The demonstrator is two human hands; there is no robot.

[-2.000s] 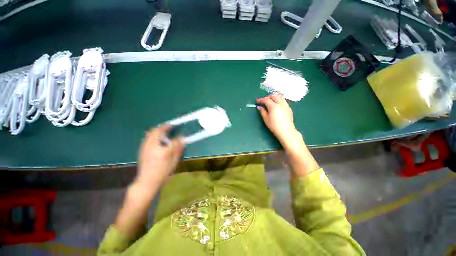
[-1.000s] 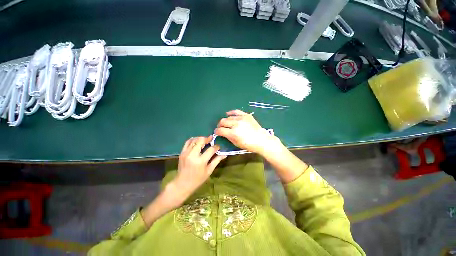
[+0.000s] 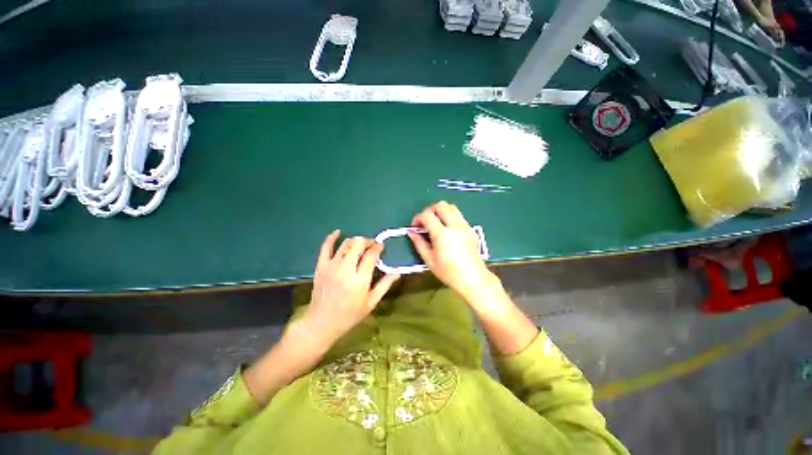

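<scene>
A white plastic frame [image 3: 402, 267] lies sideways at the bench's near edge, its open loop to the left and its solid end to the right. My left hand [image 3: 345, 277] grips the rounded left end. My right hand [image 3: 451, 249] lies over the solid end, its fingertips on the far side rail of the loop; it hides much of that end. Whether a strip is between the fingers cannot be seen. A few thin strips [image 3: 474, 186] lie apart beyond my right hand. The dense white pile of strips [image 3: 507, 145] lies farther back.
Stacked white frames [image 3: 102, 147] stand at left. A pale metal rail [image 3: 356, 93] crosses behind, with a single frame [image 3: 334, 49] and a grouped stack [image 3: 486, 16] beyond it. A grey post [image 3: 556, 49], black fan [image 3: 614, 114] and yellow-filled bag [image 3: 726, 160] are at right. Red stools are below.
The frame came from the left to the bench edge before me, and both hands closed on it. My right hand left the loose strips and has since moved slightly right along the frame. The far frames shifted right.
</scene>
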